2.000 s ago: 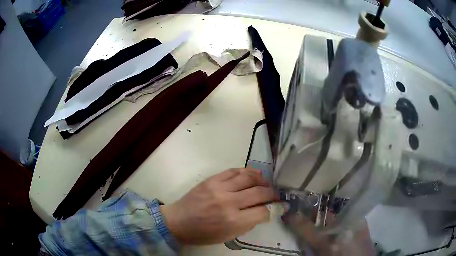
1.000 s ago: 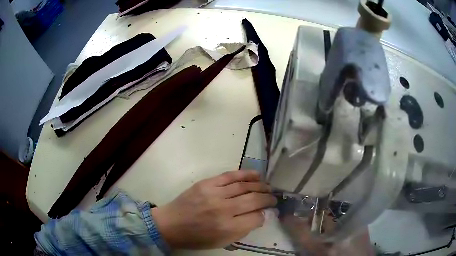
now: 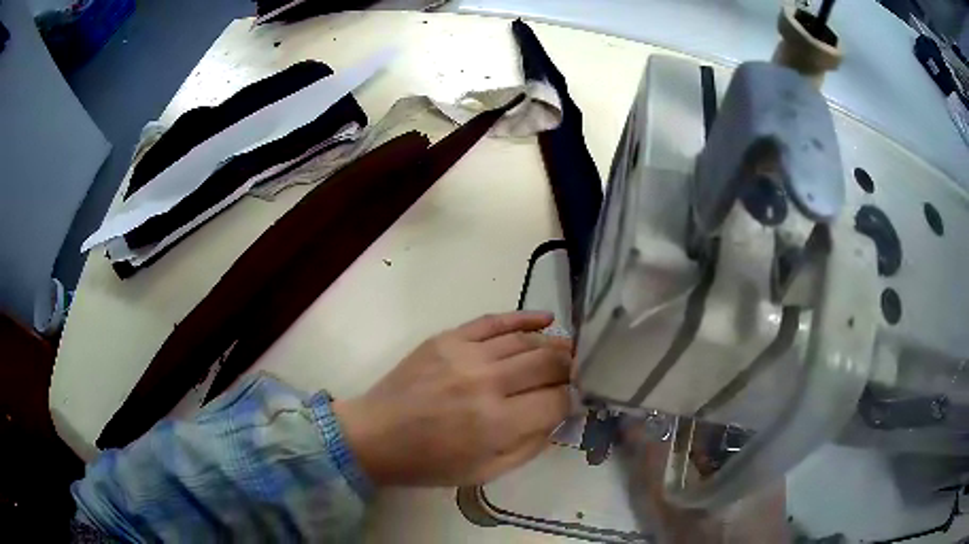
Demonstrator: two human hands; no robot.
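Observation:
The off-white sewing machine head (image 3: 659, 255) stands right of centre, with small shiny metal parts under it. A long dark strip (image 3: 574, 175) lies along its left side and runs out of sight behind the head. My left hand (image 3: 468, 398) lies palm down on the bed, left of the needle area, fingers bent towards it; what is under the fingers is hidden. My right hand (image 3: 707, 510) is blurred, partly behind the curved guard and cut off by the lower edge; its fingertips and any cloth in them cannot be made out.
Maroon tapered pieces (image 3: 308, 239) lie left of my left hand. A crumpled pale scrap (image 3: 409, 119) touches their upper ends. A black stack (image 3: 228, 112) with a white strip (image 3: 191, 191) on it lies far left. A dark bundle (image 3: 308, 9) is at the far edge.
My left hand has shifted slightly up and away from the lower needle area, uncovering some metal and a small dark part beside the needle. My right hand remains blurred under the head.

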